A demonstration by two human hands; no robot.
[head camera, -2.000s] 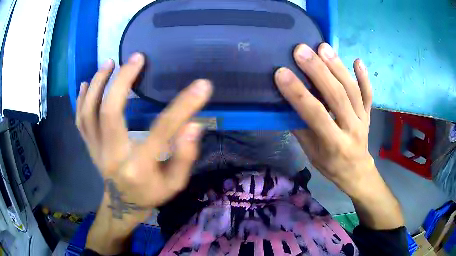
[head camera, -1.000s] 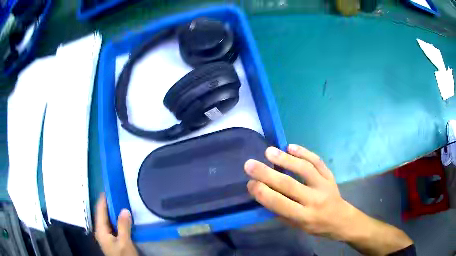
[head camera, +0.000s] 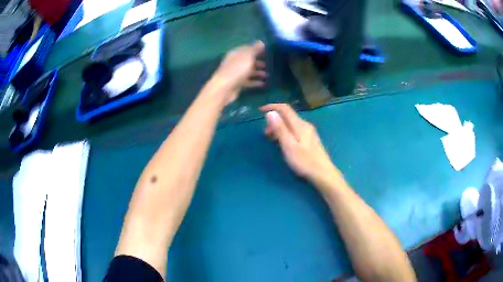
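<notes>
My left hand (head camera: 241, 69) reaches forward over the dark green conveyor (head camera: 193, 71), blurred, with nothing visible in it. My right hand (head camera: 298, 137) is over the green bench (head camera: 237, 193) near the conveyor edge, fingers apart and empty. A blue tray (head camera: 300, 45) with dark items and a white liner stands on the conveyor beyond my hands, partly hidden by a dark upright. Another blue tray (head camera: 118, 104) at the left holds black headphones (head camera: 96, 74) and a dark oval unit (head camera: 117, 45).
White sheets (head camera: 66, 215) lie at the left of the bench. Torn white paper (head camera: 458, 148) lies at the right. A dark green upright (head camera: 348, 49) rises at the conveyor. More blue trays stand far left and upper right. A red stool (head camera: 449, 259) is at lower right.
The tray with headphones and oval unit is no longer at the bench front or in my hands. Both hands have moved forward, the left onto the conveyor area. The view has shifted towards the conveyor.
</notes>
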